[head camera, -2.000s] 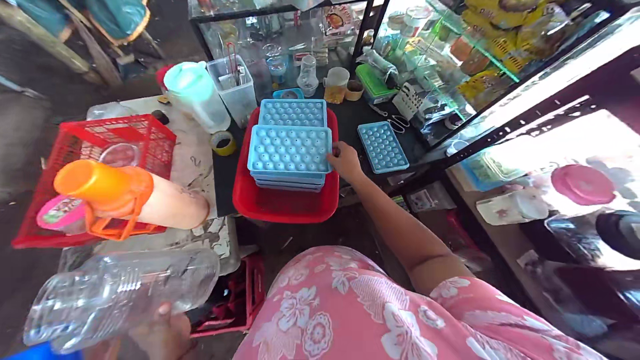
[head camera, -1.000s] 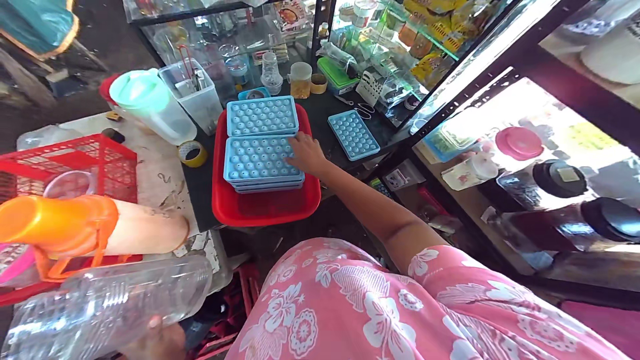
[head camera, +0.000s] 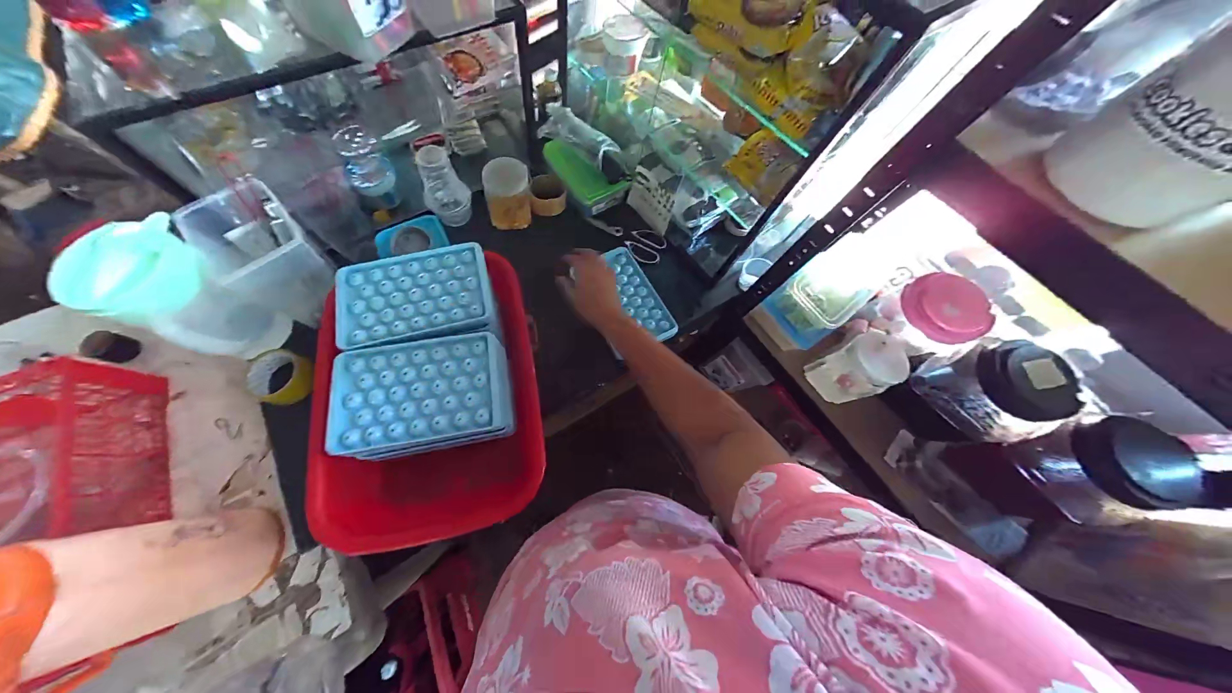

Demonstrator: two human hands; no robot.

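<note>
My right hand (head camera: pixel 589 287) is at the left edge of a single blue ice ball tray (head camera: pixel 639 296) on the dark table; whether its fingers grip the tray is hard to tell. Left of it stands a red plastic tub (head camera: pixel 423 500) holding two side-by-side stacks of similar blue trays, a rear stack (head camera: pixel 414 294) and a front stack (head camera: pixel 421 393). My left hand is out of view.
Scissors (head camera: pixel 643 245) lie behind the single tray. A jar (head camera: pixel 507 192), a green container (head camera: pixel 585 178) and a glass cabinet stand behind. At the left are a yellow tape roll (head camera: pixel 279 376), a red basket (head camera: pixel 87 443) and a teal-lidded pitcher (head camera: pixel 130 269). Lidded jars (head camera: pixel 1035 380) fill the right shelf.
My right hand has moved right, from the stacked trays in the red tub to the single blue tray. My left hand, earlier at a large clear plastic bottle, has gone out of view. The view has shifted.
</note>
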